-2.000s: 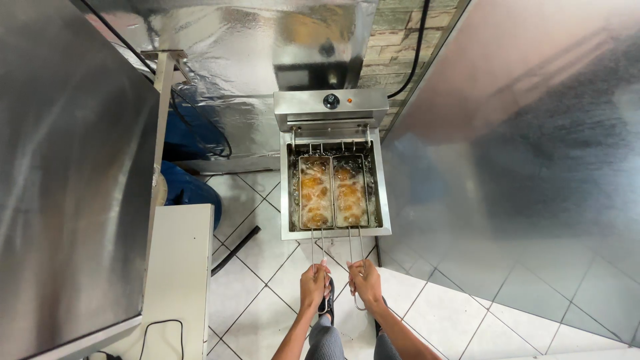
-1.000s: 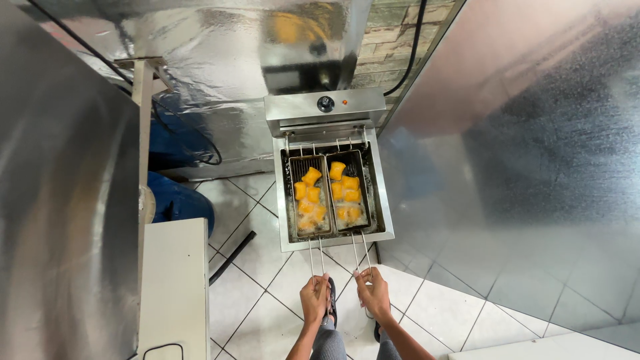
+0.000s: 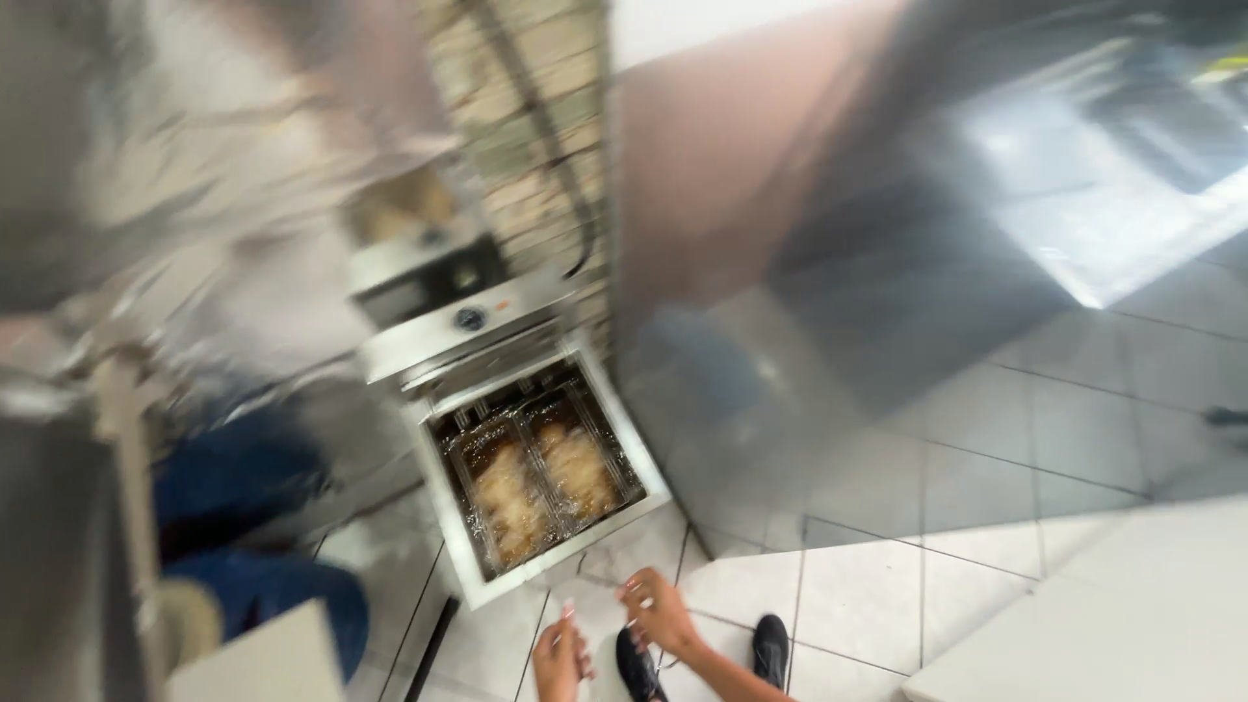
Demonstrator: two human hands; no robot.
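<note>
In the head view a steel deep fryer (image 3: 634,453) stands on the tiled floor. Two wire fry baskets rest side by side in bubbling oil, the left basket (image 3: 512,502) and the right basket (image 3: 577,468). Pale golden food pieces lie in both under the foam. My right hand (image 3: 663,616) is closed around a thin wire basket handle in front of the fryer. Just left of it, my left hand (image 3: 559,655) has its fingers bent close to the left basket's handle end; blur hides whether it grips the wire.
A large shiny metal panel (image 3: 838,322) stands close to the right of the fryer. Blue containers (image 3: 283,595) and a pale box-like surface (image 3: 263,663) are at left. A black cable (image 3: 575,195) hangs by the brick-patterned wall. My shoes (image 3: 770,648) are on the tiles.
Both baskets were raised a second ago, their yellow food pieces showing above the oil; now they are down in the bubbling oil, as two seconds ago. The view has swung and tilted.
</note>
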